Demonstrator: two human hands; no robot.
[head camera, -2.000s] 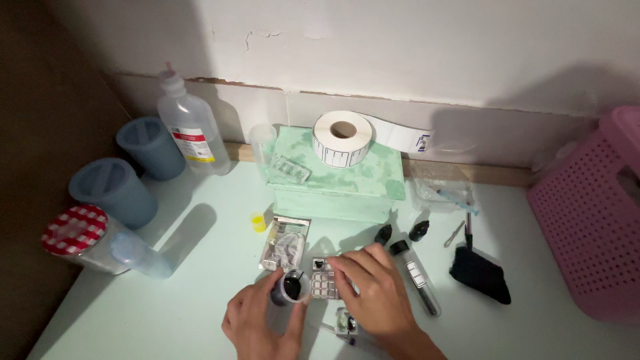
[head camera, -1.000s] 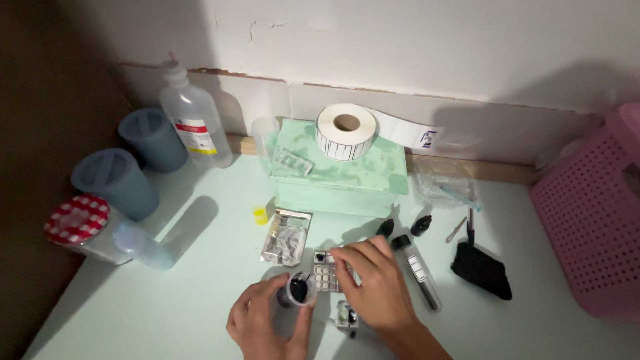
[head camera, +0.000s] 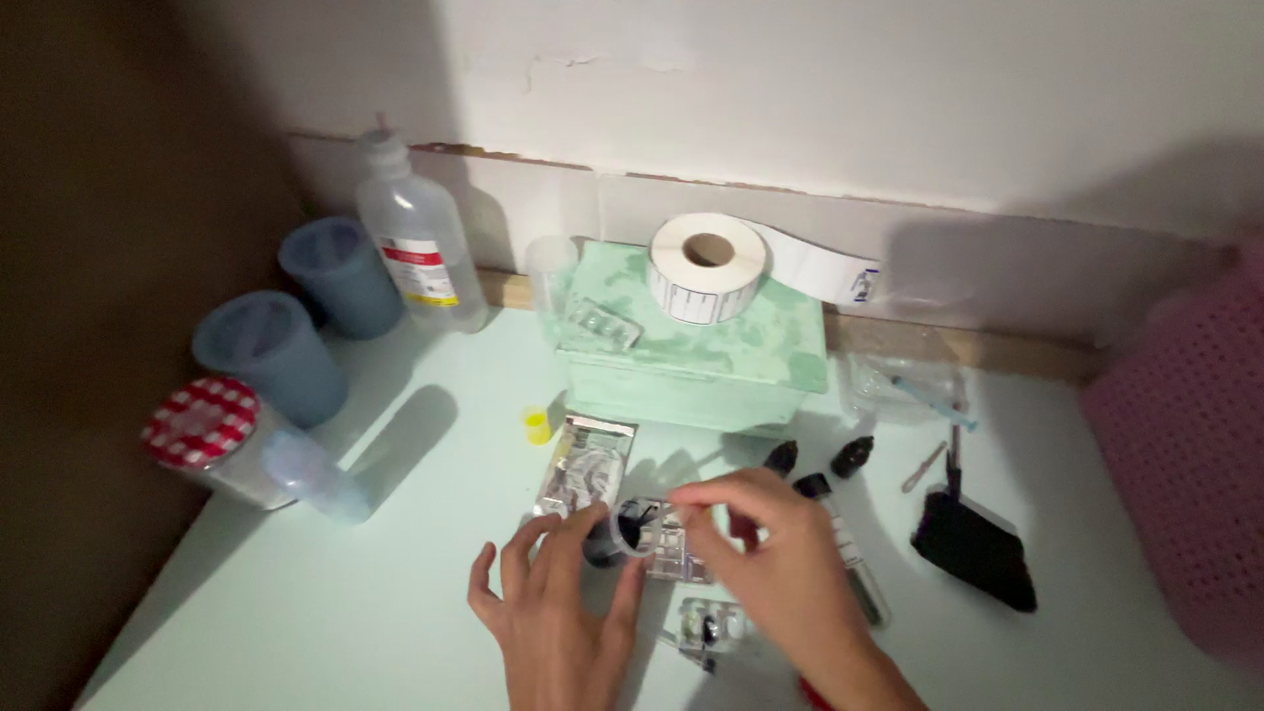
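Note:
A small clear plastic cup (head camera: 634, 528) with dark contents is tilted between the thumb and fingers of my left hand (head camera: 565, 592). Its mouth faces my right hand (head camera: 765, 543), whose thumb and fingertips pinch a thin stick that reaches into the cup. Just behind the cup lies a clear compartment tray (head camera: 677, 555), partly hidden by my right hand. A foil packet (head camera: 585, 464) lies beyond my left fingers. Nearer me, between the hands, is a small blister pack (head camera: 709, 624) with dark stains.
Behind stands a green box (head camera: 691, 385) bearing a label roll (head camera: 707, 267) and a blister pack. A plastic bottle (head camera: 423, 247), blue cups (head camera: 272, 360) and a jar (head camera: 212, 434) stand left. Right are a capped tube (head camera: 859, 563), black pouch (head camera: 973, 553), syringe (head camera: 933, 403) and pink basket (head camera: 1185, 464).
The cup in my left hand has tipped over toward my right hand; before, its mouth faced more upward. My right hand stays close beside it.

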